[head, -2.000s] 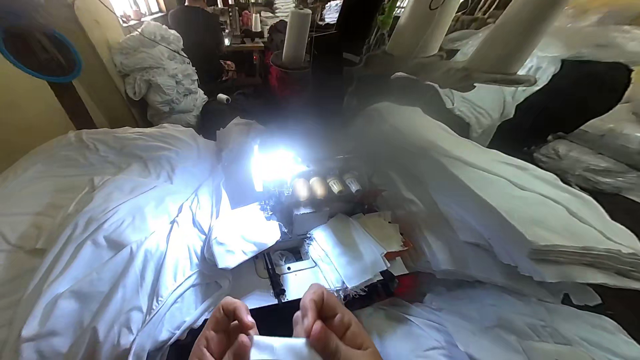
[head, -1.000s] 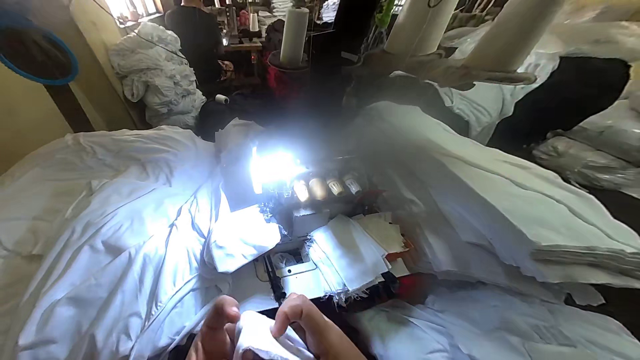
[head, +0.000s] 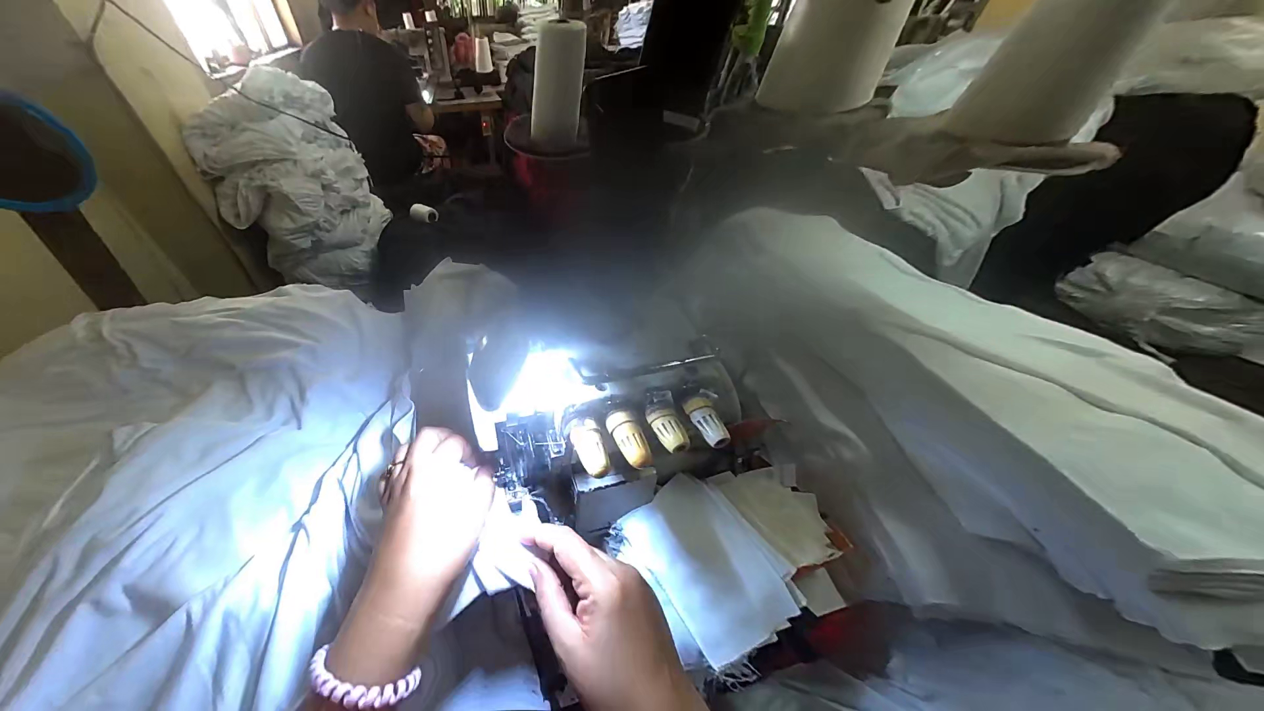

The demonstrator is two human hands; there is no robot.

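A white fabric piece (head: 504, 553) lies at the needle area of an overlock sewing machine (head: 538, 459), under a bright lamp (head: 543, 380). My right hand (head: 602, 602) pinches its near right edge between thumb and fingers. Beside the needle area, my left hand (head: 439, 494) rests at the fabric's left side with its fingers bent; glare and the hand's back hide the fingertips, so its grip cannot be told. Several tension dials (head: 627, 437) stand in a row on the machine. To the right of them lies a stack of cut white fabric pieces (head: 706, 573) with frayed edges.
Large white cloth (head: 197, 444) drapes along the left. A thick pile of white fabric layers (head: 987, 395) covers the right. Thread cones (head: 558, 84) stand behind, some on a rack at upper right. A person (head: 360, 94) in a dark top sits at the back left.
Both hands have moved forward from the near edge, bringing white fabric to the machine's needle area. The left hand was beside the right hand and is now farther forward, by the lamp.
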